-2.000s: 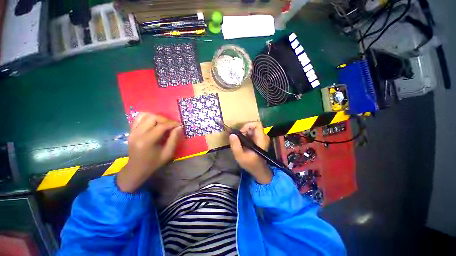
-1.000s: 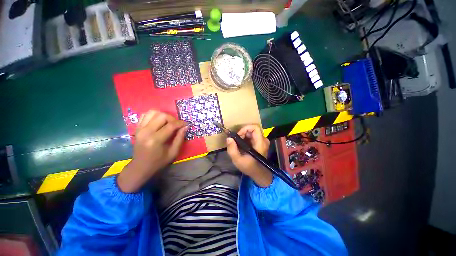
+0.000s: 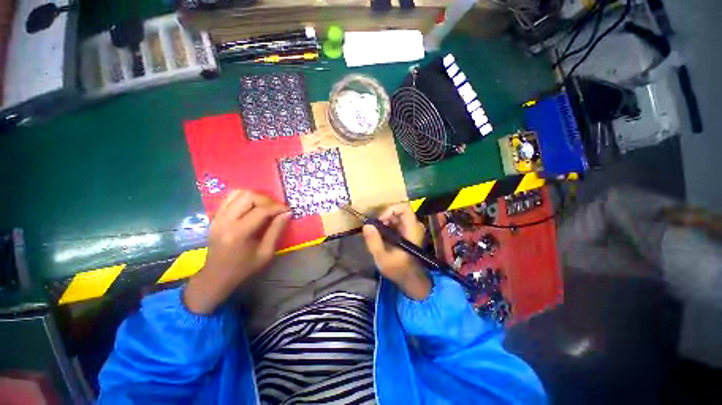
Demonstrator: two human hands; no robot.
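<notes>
A dark PCB panel with a silvery pattern point(image 3: 313, 182) lies across the red sheet point(image 3: 218, 150) and the tan card point(image 3: 368, 170). My left hand point(image 3: 244, 237) is at its lower left corner, fingertips pinched together; any solder wire between them is too thin to make out. My right hand point(image 3: 397, 247) holds the black soldering iron point(image 3: 405, 244) like a pen, its thin tip at the panel's lower right edge. A second PCB panel point(image 3: 276, 105) lies behind the first. Tiny pale specks point(image 3: 212, 184) lie on the red sheet.
A round clear dish with white contents point(image 3: 358, 109) and a black fan point(image 3: 439, 111) stand behind the card. A blue stand point(image 3: 558, 136) is at right, above a red parts bin point(image 3: 538, 261). Dark sticks point(image 3: 265, 47) and a slotted tray point(image 3: 150, 55) are at back left. A blurred person point(image 3: 633, 245) is at far right.
The iron's tip has moved from over the panel to its lower right edge. My left fingertips have shifted slightly left and down. A blurred person has appeared at the right.
</notes>
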